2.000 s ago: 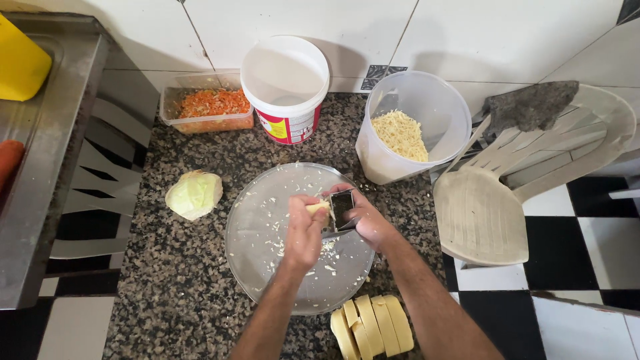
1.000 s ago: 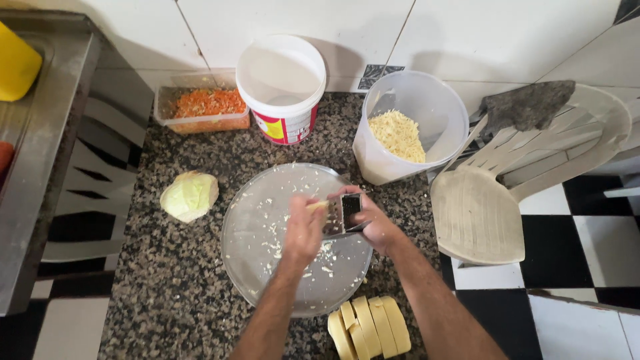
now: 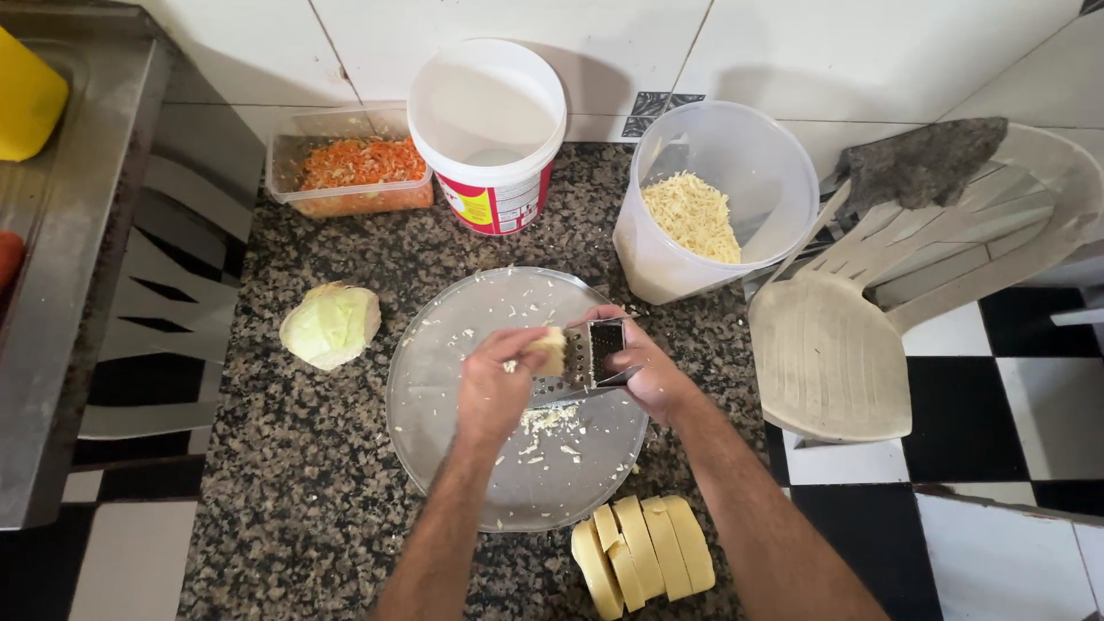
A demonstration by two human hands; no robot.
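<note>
My left hand grips a small piece of pale yellow cheese against the side of a metal box grater. My right hand is closed around the grater's right part, which lies tilted with its open end toward me. Beneath both hands is a round, shallow translucent tray with scattered white shreds. A sliced block of pale yellow cheese lies near the tray's lower right edge. Behind the tray at the right, a tall translucent container holds grated cheese.
A white bucket with a red and yellow label stands by the wall, beside a plastic box of shredded orange vegetable. A cut cabbage lies left on the granite counter. A metal sink unit is at left; a plastic chair at right.
Against the earlier frames, the cheese piece shows more plainly at the grater's left side, and the grater and both hands have shifted slightly. The containers, cabbage and sliced cheese have stayed put.
</note>
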